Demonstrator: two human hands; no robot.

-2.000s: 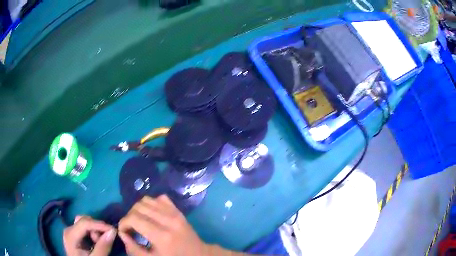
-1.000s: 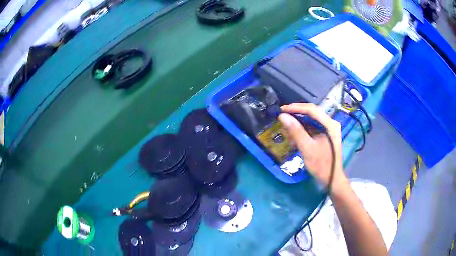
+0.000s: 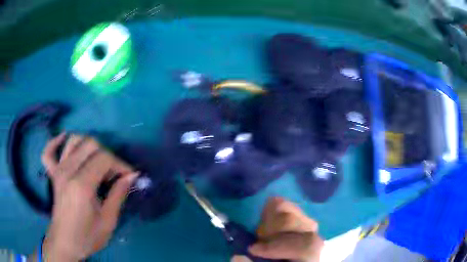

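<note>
The head view is blurred. My right hand [image 3: 289,230] at the bottom holds a soldering iron [image 3: 217,220] by its dark grip, its silver barrel pointing up and left. My left hand [image 3: 84,189] at the left has its thumb and fingers at the edge of a black disc [image 3: 156,197]; whether it pinches a wire or the disc is too blurred to tell. Another black disc [image 3: 192,135] with a silvery centre lies just above. A black curved headband [image 3: 20,153] lies behind and left of my left hand.
Stacked black discs [image 3: 292,123] lie in the middle, with a yellow-handled tool [image 3: 238,86] beside them. A green solder spool [image 3: 102,56] stands at the upper left. A blue tray [image 3: 376,123] with the dark station is at the right, near a blue bin [image 3: 430,215].
My right hand has left the iron stand in the tray and now holds the soldering iron near the discs. My left hand has come into view. The camera has turned left and closer.
</note>
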